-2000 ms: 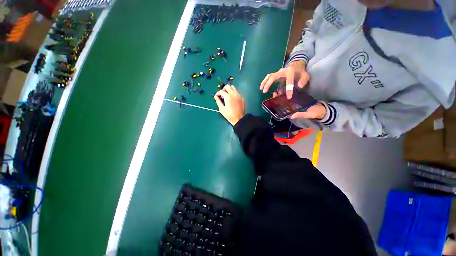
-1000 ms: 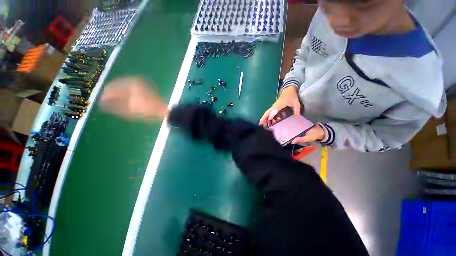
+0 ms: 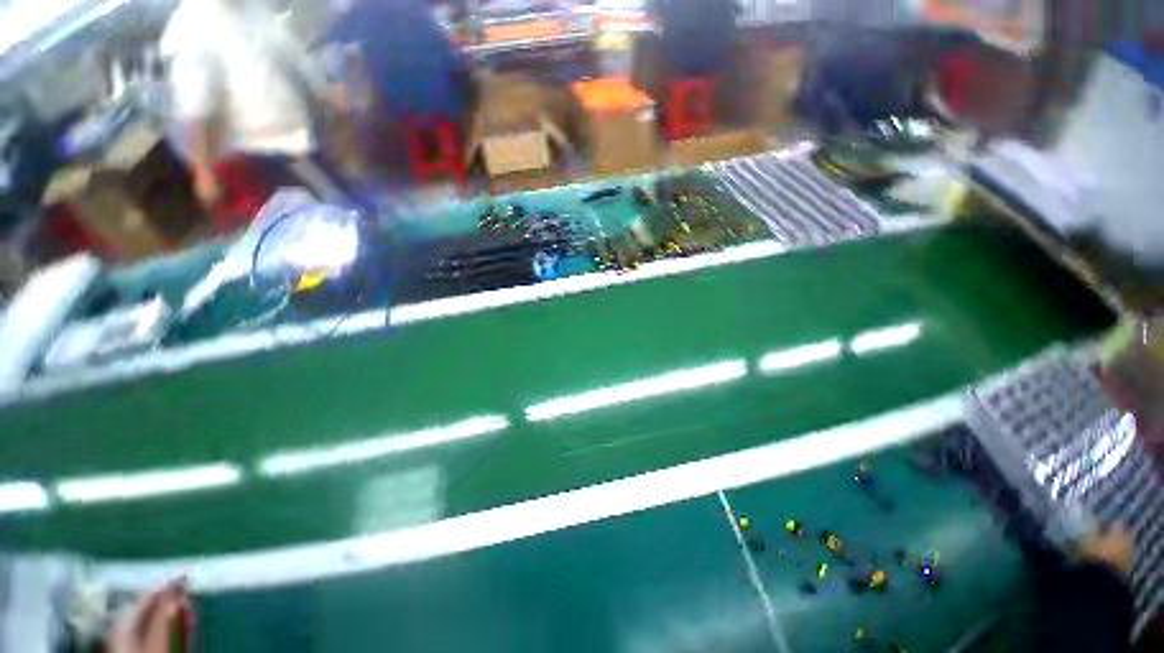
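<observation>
My left hand point(image 3: 151, 620) is at the bottom left, blurred and cut off by the lower edge, beside the white rail. What it holds cannot be told. My right hand point(image 3: 1108, 549), in a black sleeve, is blurred at the lower right against the edge of the clear blister tray point(image 3: 1040, 427). Its fingers are unclear. Loose parts with yellow ends point(image 3: 832, 543) lie scattered on the green bench, left of my right hand. A heap of dark parts point(image 3: 989, 482) lies along the tray.
The green conveyor belt point(image 3: 613, 357) runs across the view behind the white rail point(image 3: 511, 517). Beyond it a far bench bears dark parts point(image 3: 485, 262), yellow-ended parts point(image 3: 677, 220) and another pale tray point(image 3: 804, 194). Blurred people, cardboard boxes point(image 3: 514, 143) and red stools stand behind.
The view has swung from the neighbour with the phone to across the belt. My right hand has gone from over the belt to the clear tray. My left hand has come into view.
</observation>
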